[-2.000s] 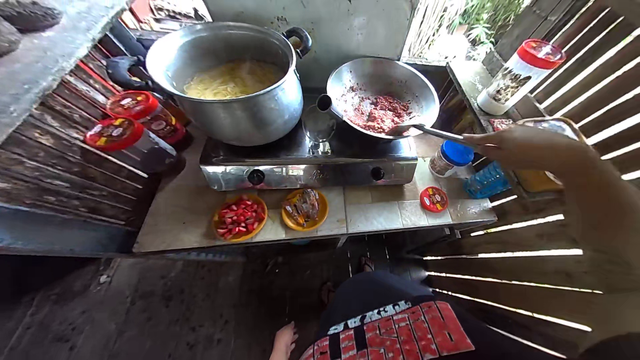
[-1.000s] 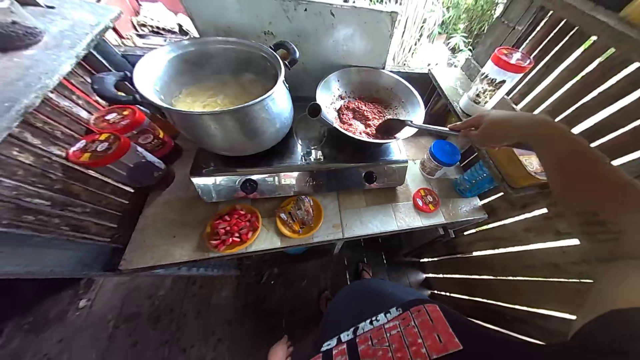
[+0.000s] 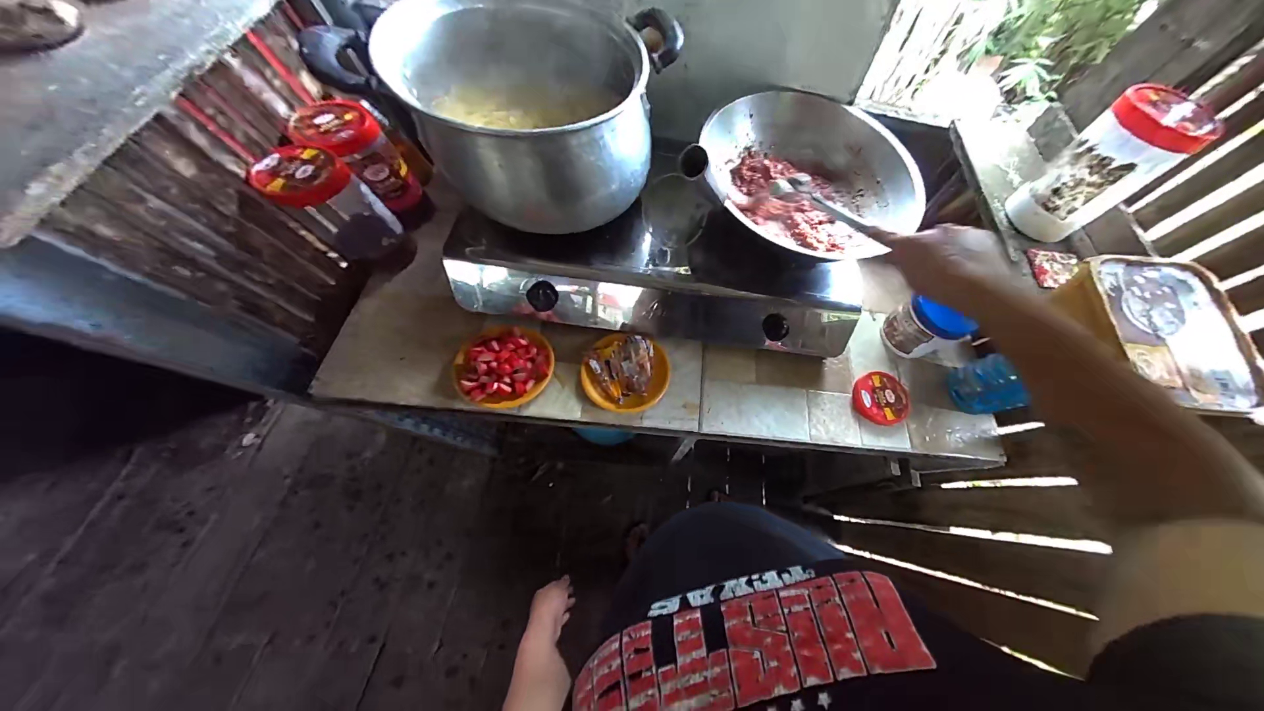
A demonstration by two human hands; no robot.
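My right hand (image 3: 950,255) is closed around the handle of a metal ladle or spoon (image 3: 837,211), whose head rests among reddish minced food (image 3: 780,197) in a steel wok (image 3: 869,128). The wok sits on the right burner of a two-burner gas stove (image 3: 652,314). On the left burner stands a large aluminium pot (image 3: 533,173) with yellowish contents and some steam. Low in the view, my left hand (image 3: 545,632) hangs beside my body, away from the counter; it seems to hold nothing, and its fingers are only partly seen.
In front of the stove are an orange bowl of red chopped pieces (image 3: 506,368) and one of small packets (image 3: 626,372). A red lid (image 3: 881,398), a blue-lidded jar (image 3: 923,326) and a tub (image 3: 1165,326) are at the right. Red-lidded jars (image 3: 331,188) stand left.
My right hand has moved the utensil's head from the wok's right side to further left in the food. The left hand shows more fully than before. The view has shifted slightly.
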